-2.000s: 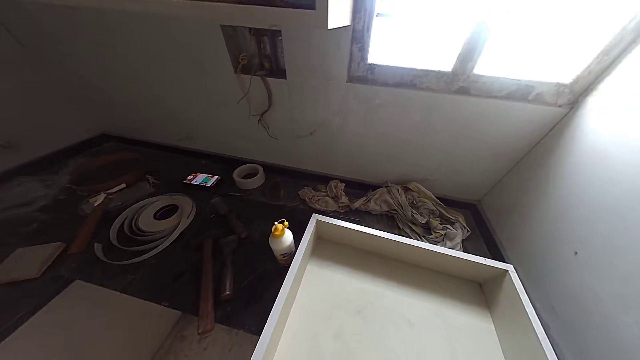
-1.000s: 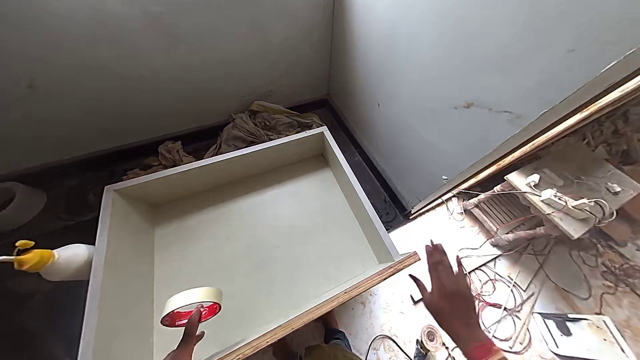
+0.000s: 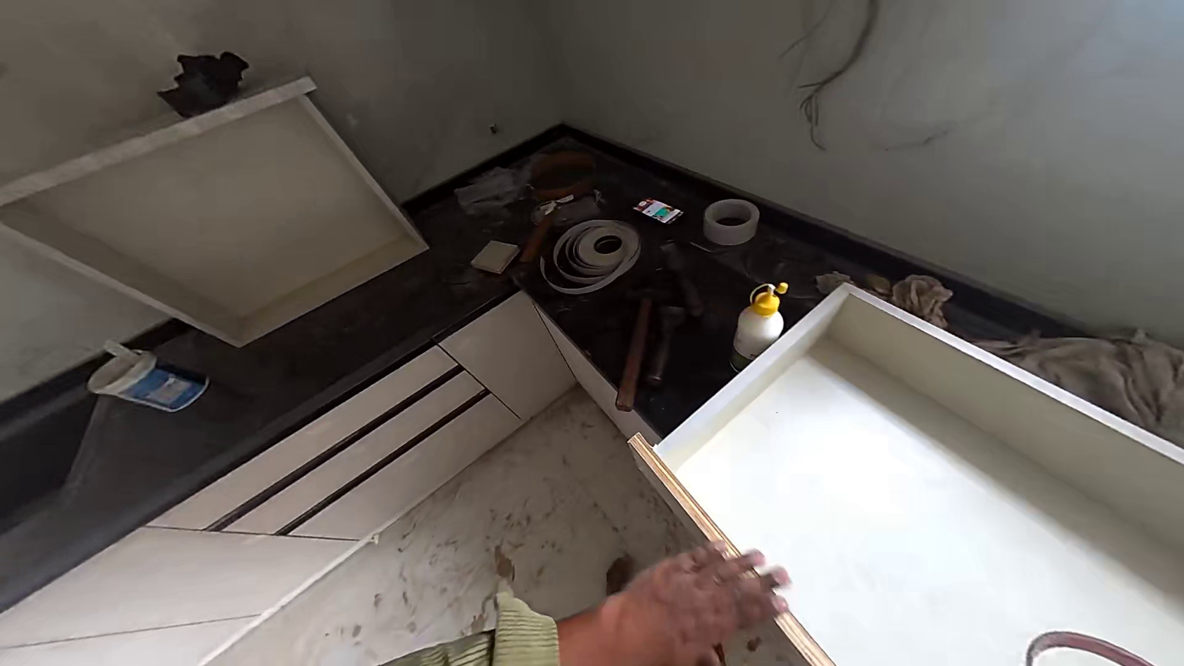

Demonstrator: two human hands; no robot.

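My left hand (image 3: 689, 601), with a green ribbed cuff, is at the bottom centre. Its blurred fingers reach over the raw plywood edge (image 3: 689, 499) of a white open box like a drawer (image 3: 888, 481); whether they touch the edge I cannot tell. Nothing shows in the hand. Part of a curved, dark reddish rim (image 3: 1078, 640) shows inside the box at the bottom right, cut off by the frame. Past the box's left corner stands a white bottle with a yellow cap (image 3: 759, 324). A hammer with a wooden handle (image 3: 635, 356) lies on the dark countertop. My right hand is out of view.
Coiled edge strip (image 3: 592, 257), a wide tape roll (image 3: 731, 223) and a printed packet (image 3: 658, 211) lie on the counter. A second white drawer-like box (image 3: 213, 213) leans at the left wall. Near it a tub (image 3: 148, 381) lies tipped. Crumpled cloth (image 3: 1101, 375) lies behind the near box.
The view has swung far left. My left hand, at a tape roll with a red core one second ago, is now at the plywood edge without it. My right hand has gone out of view.
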